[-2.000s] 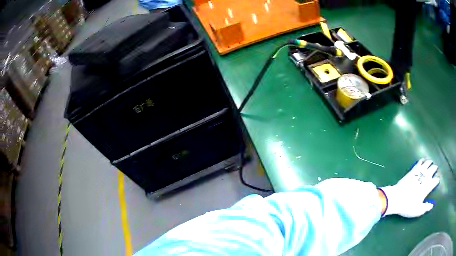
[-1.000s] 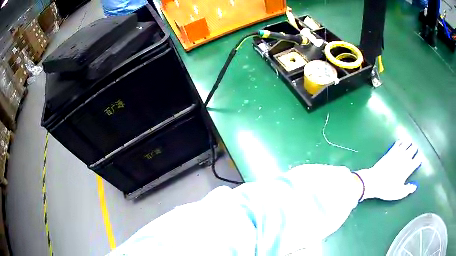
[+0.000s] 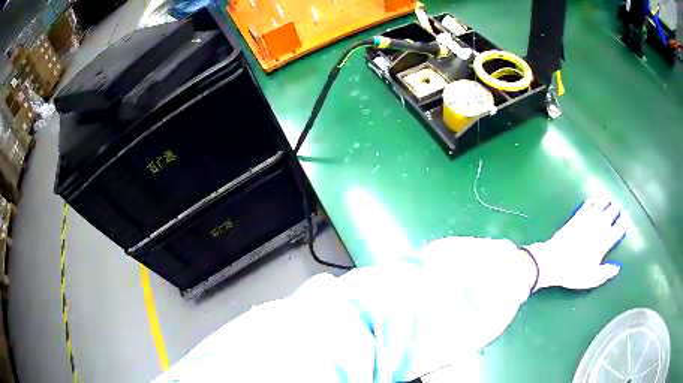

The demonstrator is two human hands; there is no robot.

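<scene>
My left hand [image 3: 580, 250], in a white glove with blue showing at the fingertips, lies palm down on the green bench mat [image 3: 419, 179] with its fingers apart, holding nothing. A curled piece of solder wire [image 3: 487, 200] lies on the mat to the left of the hand. The clear turntable disc [image 3: 627, 355] lies below the hand, cut off by the bottom edge. My right hand is not in view.
A black tool tray [image 3: 487, 131] holds a yellow tape roll [image 3: 503, 71], a spool [image 3: 466, 105], a sponge [image 3: 424, 81] and a soldering iron [image 3: 408, 46]. Beyond are an orange fixture [image 3: 322, 26] and a black post [image 3: 547, 34]. Black crates [image 3: 187, 164] stand beside the bench.
The view has shifted, so the tray, crates and hand appear further left and higher. More of the disc shows. My left hand stays flat on the mat.
</scene>
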